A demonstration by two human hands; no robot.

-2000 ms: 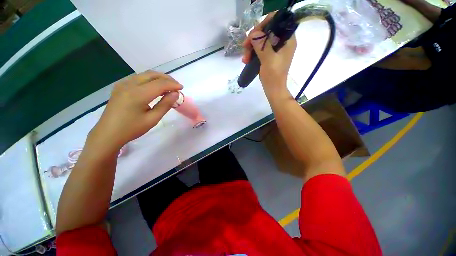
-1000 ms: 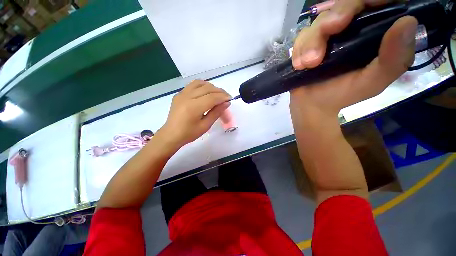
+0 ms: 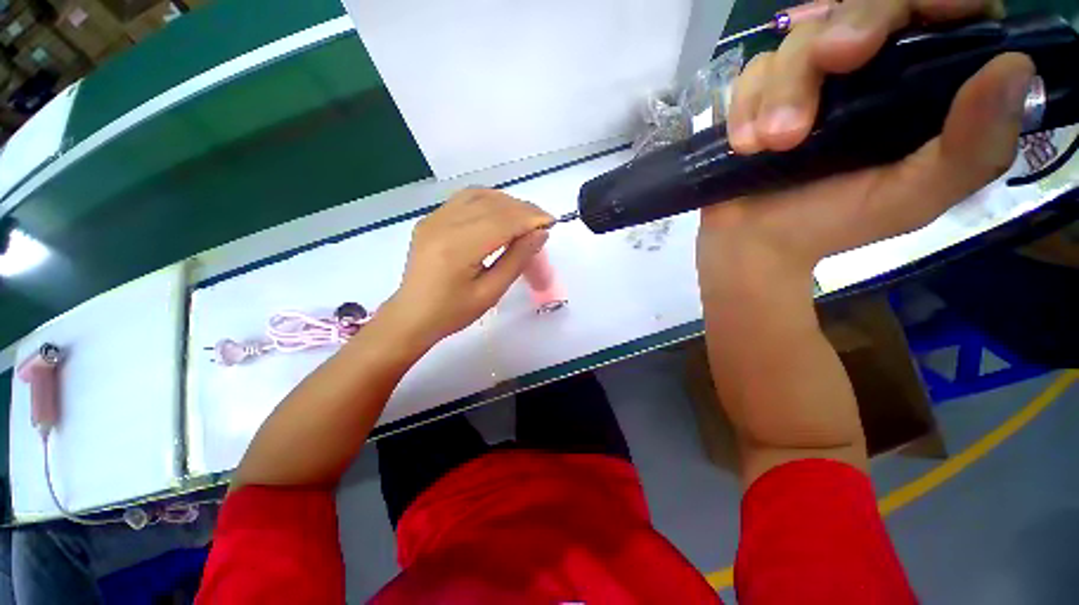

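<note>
My right hand (image 3: 852, 142) grips the black electric screwdriver (image 3: 698, 175), held nearly level with its bit pointing left. The bit tip meets the fingertips of my left hand (image 3: 467, 254). My left thumb and fingers are pinched there; what they hold, perhaps a screw, is too small to tell. A pink hair dryer body (image 3: 543, 284) shows below my left fingertips on the white bench, its upper part hidden by the hand. A loose pile of screws (image 3: 650, 234) lies below the screwdriver.
A bundled pink cord (image 3: 305, 330) with its plug (image 3: 240, 351) lies left of my forearm. Another pink dryer body (image 3: 43, 390) lies far left. A white panel (image 3: 521, 83) stands behind the bench, with a clear bag (image 3: 665, 121) beside it. An open cardboard box (image 3: 882, 384) is below right.
My right hand has raised the screwdriver, swung it level and brought its bit to my left fingertips. The view has shifted, showing more of the bench's left end.
</note>
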